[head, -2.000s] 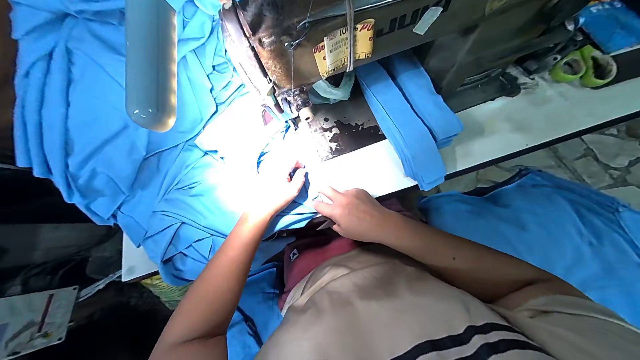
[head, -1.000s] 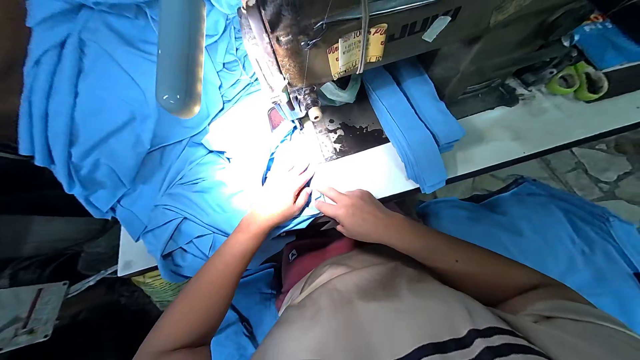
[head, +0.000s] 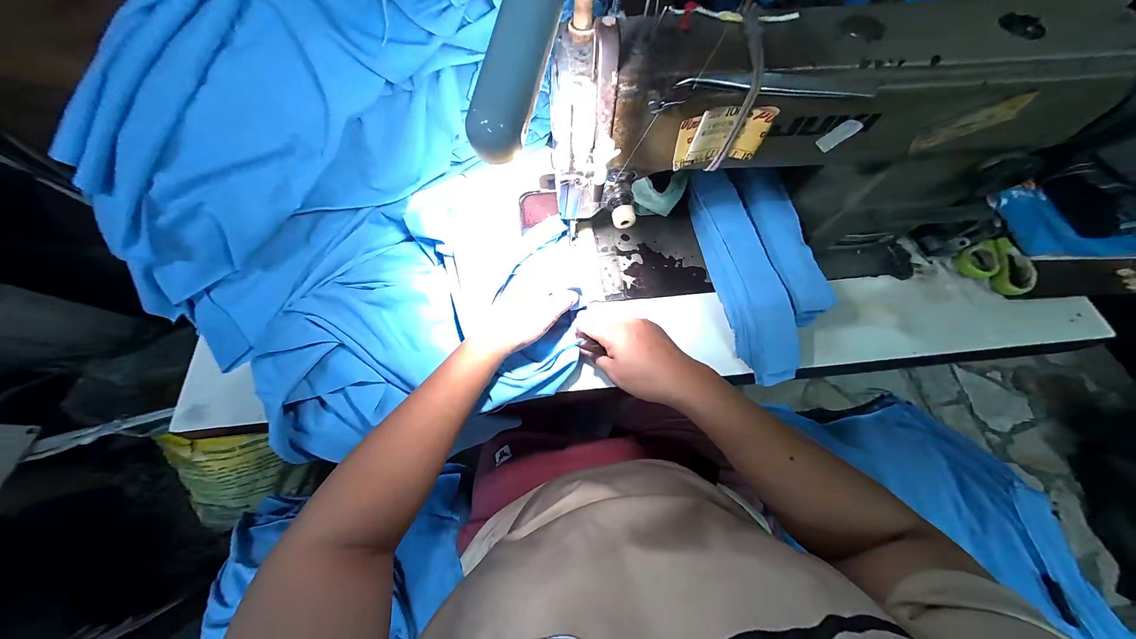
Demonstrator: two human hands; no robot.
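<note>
A dark Juki sewing machine [head: 852,115] spans the top right, its needle area [head: 573,226] brightly lit. Blue fabric [head: 355,293] lies heaped left of the needle, one edge running up to the presser foot. My left hand [head: 528,315] presses on this fabric just below the needle, partly washed out by glare. Close on its right, my right hand [head: 635,355] grips the fabric's edge with curled fingers; a small dark object shows at its fingertips, too unclear to name. Folded blue strips [head: 754,284] hang over the table edge right of the needle.
A grey lamp [head: 504,89] hangs over the heap. The white table [head: 958,324] extends right, with green scissor handles [head: 998,266] near the machine base. More blue fabric [head: 932,479] lies at lower right. A yellow-green woven basket [head: 222,470] stands under the table's left end.
The view has shifted, with the machine now showing more fully. Both hands stay at the fabric below the needle, with only slight changes in the fingers.
</note>
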